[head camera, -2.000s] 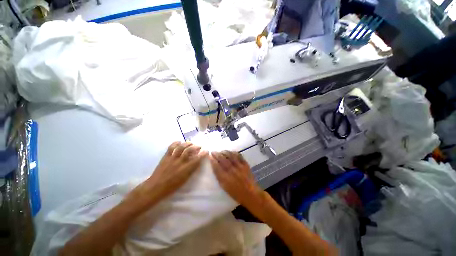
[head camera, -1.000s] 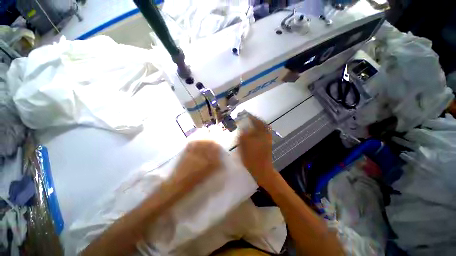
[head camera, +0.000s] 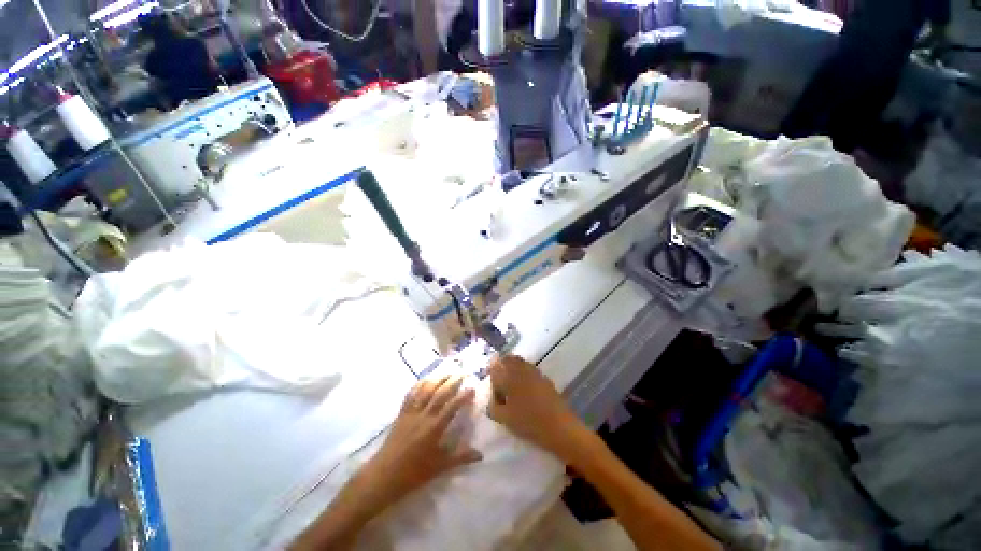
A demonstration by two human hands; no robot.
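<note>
A white garment piece (head camera: 441, 506) lies on the table under my hands and runs up to the needle area of the white sewing machine (head camera: 538, 231). My left hand (head camera: 430, 425) lies flat on the cloth with its fingers spread, just in front of the needle. My right hand (head camera: 527, 400) is curled at the cloth's edge, right of the left hand, with its fingertips near the presser foot (head camera: 493, 336). The cloth between its fingers is too bright and small to make out. A dark green rod (head camera: 387, 215) slants above the needle end.
A white cloth heap (head camera: 215, 318) lies at left. Black-handled scissors (head camera: 678, 262) lie in a grey tray (head camera: 658, 288) right of the head. A blue-rimmed container (head camera: 742, 387) and stacked white bundles (head camera: 914, 377) are at lower right. Another machine (head camera: 204, 140) and a person (head camera: 178, 59) are behind.
The view has tilted up, showing more of the room. My right hand has come down from beside the machine head to the cloth's edge. My left hand has flattened out on the cloth.
</note>
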